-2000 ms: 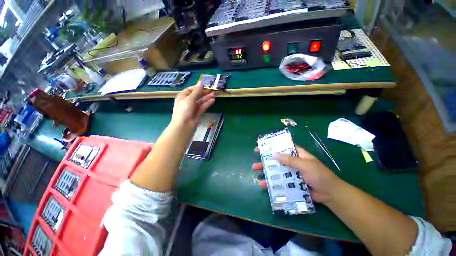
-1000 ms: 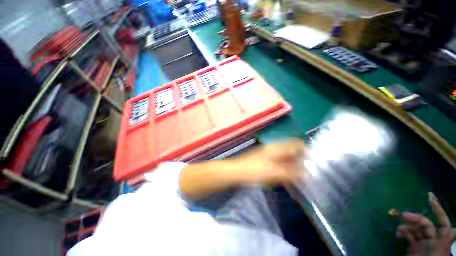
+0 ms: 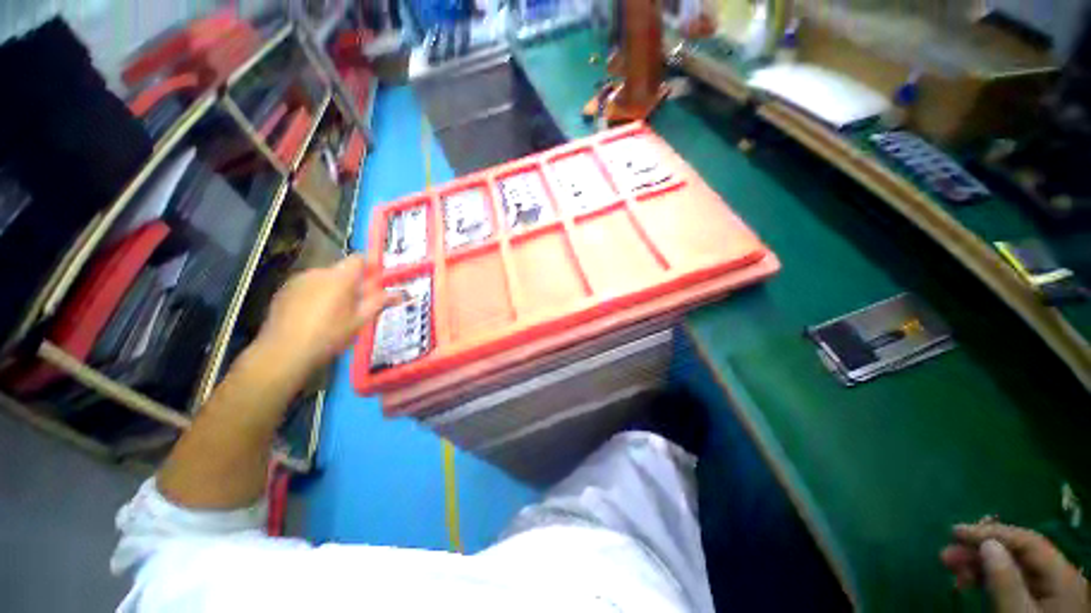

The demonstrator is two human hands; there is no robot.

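Observation:
The red parts tray (image 3: 479,293) lies on a stack at centre-left. Slotted metal middle frames sit in its back row of pockets. Another middle frame (image 3: 402,329) lies in the front-left pocket. My left hand (image 3: 321,314), slightly blurred, is at that frame's left side with fingertips over its upper part; whether it grips is unclear. My right hand (image 3: 1017,568) is cut off at the lower right, low over the green mat. Its fingers are bent close together, with something tiny and indistinct at the tips. Display modules (image 3: 883,337) lie stacked on the mat.
A storage rack (image 3: 215,258) with red trays stands at left beside a blue floor (image 3: 395,156). The raised shelf (image 3: 927,222) at right holds a slotted frame (image 3: 927,165), a white sheet (image 3: 820,93) and a yellow-edged piece (image 3: 1031,266). A brown object (image 3: 637,60) stands behind the tray.
The view has swung left from the heating plate to the tray. My left hand has moved from the bench to the tray, where a frame now fills the front-left pocket. My right hand's fingers have drawn together.

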